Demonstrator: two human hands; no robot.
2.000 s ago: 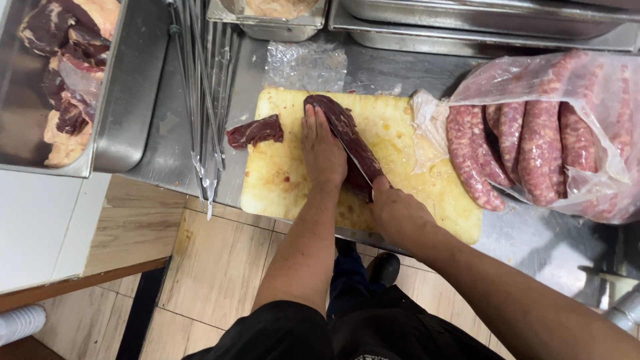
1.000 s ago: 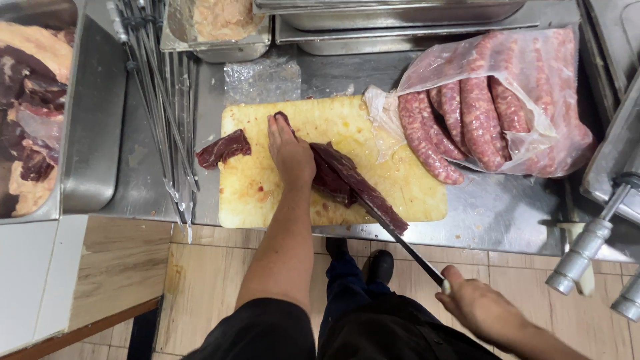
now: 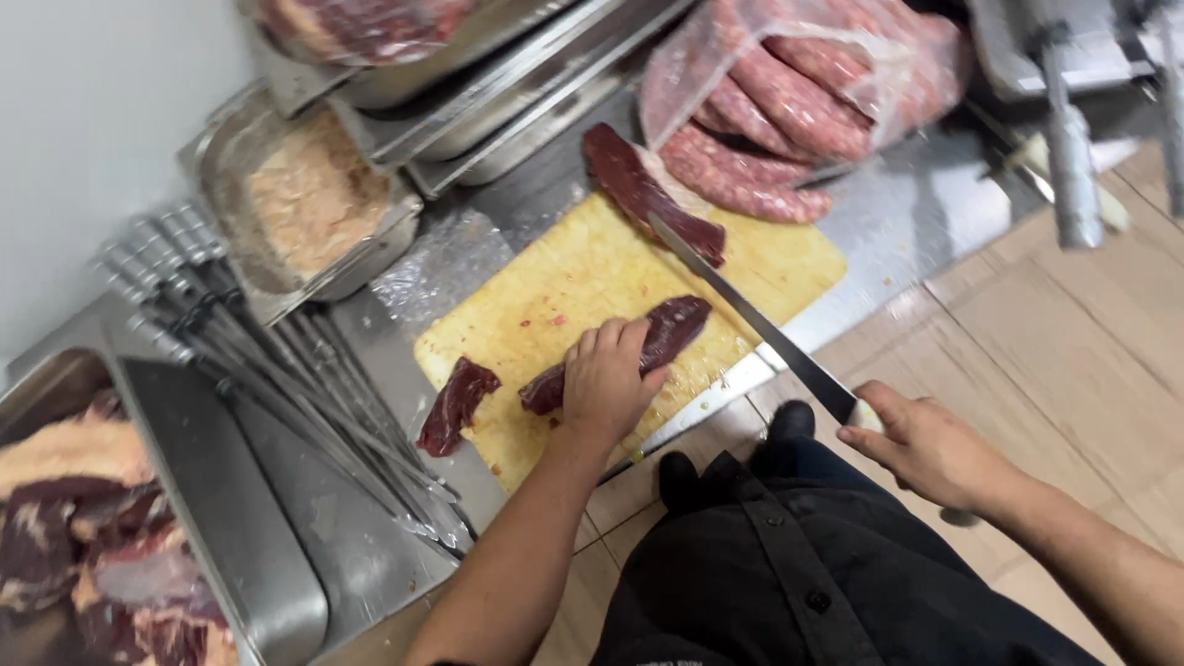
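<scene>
My left hand (image 3: 606, 375) lies over a long strip of dark red meat (image 3: 675, 331) near the front edge of a yellow cutting board (image 3: 592, 277), its fingers curled round the middle of the strip. In my right hand (image 3: 911, 439) is the pale handle of a long knife (image 3: 758, 324), held beyond the board's front edge. The blade's tip touches a second strip of meat (image 3: 647, 199) at the back of the board, beside the sausages. A smaller piece of meat (image 3: 458, 405) rests over the board's left edge.
Raw sausages (image 3: 740, 166) in a clear plastic bag lie behind the board. Metal skewers (image 3: 324, 416) and a crumpled plastic film (image 3: 444, 264) are to its left. A steel pan of pale minced food (image 3: 319, 199), stacked trays (image 3: 518, 102) and a deep pan of meat (image 3: 222, 499) stand around.
The large piece of meat is now in two separate strips, one moved by the knife to the back beside the sausages. The view has turned strongly.
</scene>
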